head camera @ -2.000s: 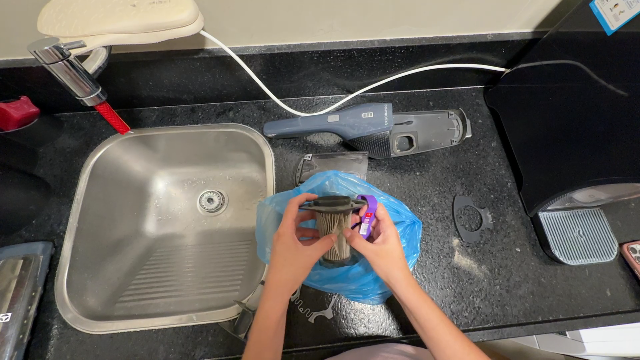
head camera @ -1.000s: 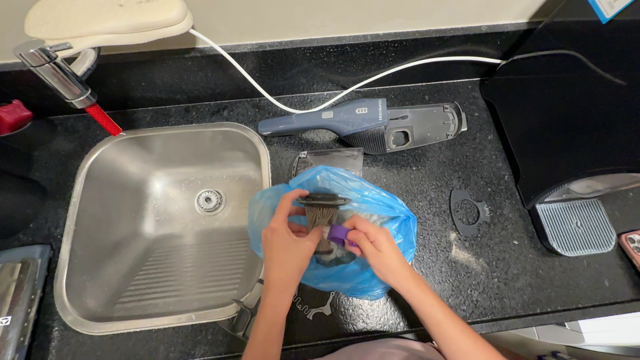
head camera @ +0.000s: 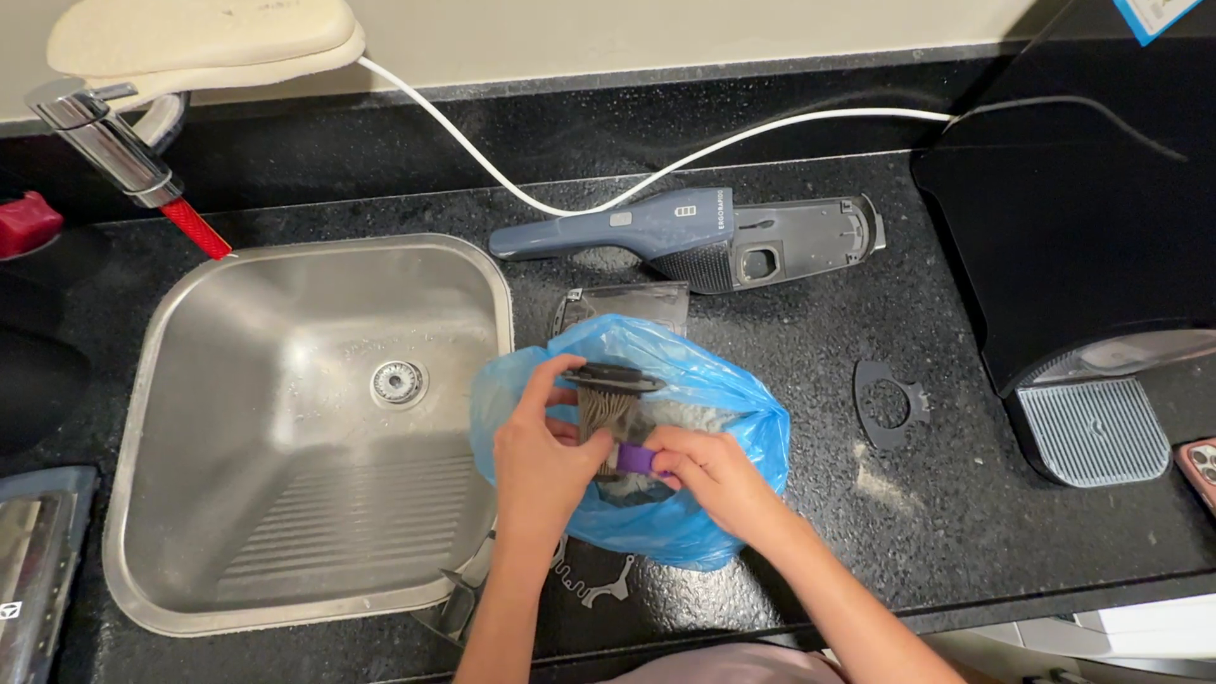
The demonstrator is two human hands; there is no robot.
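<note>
A dusty pleated vacuum filter [head camera: 609,407] with a dark rim at its top is held in my left hand [head camera: 546,442], over an open blue plastic bag [head camera: 750,418]. My right hand [head camera: 708,475] grips a small purple-handled tool [head camera: 635,459], possibly a brush, whose working end meets the filter's lower pleats. Grey dust [head camera: 689,418] lies inside the bag. Behind the bag rest a clear plastic dust container [head camera: 632,302], partly hidden, and the blue-grey handheld vacuum body [head camera: 679,233]. A dark plastic ring piece [head camera: 888,404] lies to the right.
On the left is a steel sink [head camera: 313,380] with a chrome faucet [head camera: 119,152]. A white cable [head camera: 446,123] runs along the backsplash. A black appliance with a ribbed tray [head camera: 1092,432] and a phone [head camera: 1202,465] are at the right. A flat cut-out piece [head camera: 598,579] lies near the front edge.
Two seconds ago the purple tool stood upright by the filter's right side; now it lies across the lower pleats. My right hand has moved down with it. My left hand still holds the filter.
</note>
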